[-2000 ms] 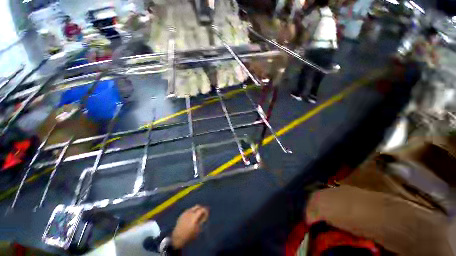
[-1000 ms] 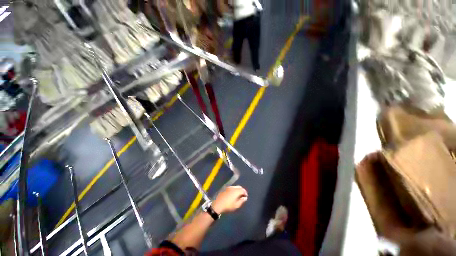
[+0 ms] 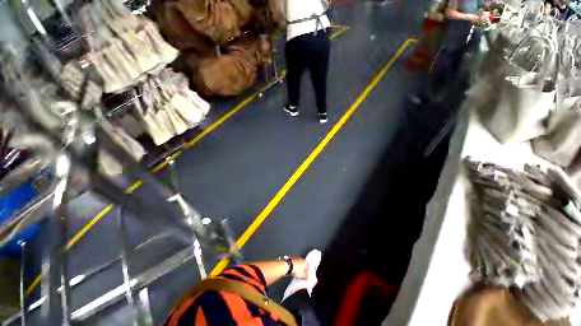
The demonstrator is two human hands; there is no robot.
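Note:
My left hand [image 3: 298, 268], small and blurred at the bottom centre, hangs below a dark wristband and an orange-and-black striped sleeve. A white shape [image 3: 309, 276] overlaps it; I cannot tell if it is held or is a shoe behind the hand. My right hand is out of the picture. A tan-brown piece [image 3: 489, 310] lies at the bottom right, cut off by the edge. Behind it, a pile of grey-white pieces [image 3: 509, 223] lies on the white-covered table [image 3: 439, 239].
A silver rack [image 3: 102, 299] with protruding bars stands close on the left. Pale bundles [image 3: 167, 114] and brown bundles [image 3: 226, 70] hang beyond it. A person [image 3: 308, 60] stands in the aisle beside the yellow line [image 3: 331, 134]. A red object [image 3: 366, 298] is low beside the table.
The view has turned right and moved along the aisle; the silver rack has slid left. The tan pieces have shifted down the right side, and more grey-white pieces show. The striped sleeve shows more.

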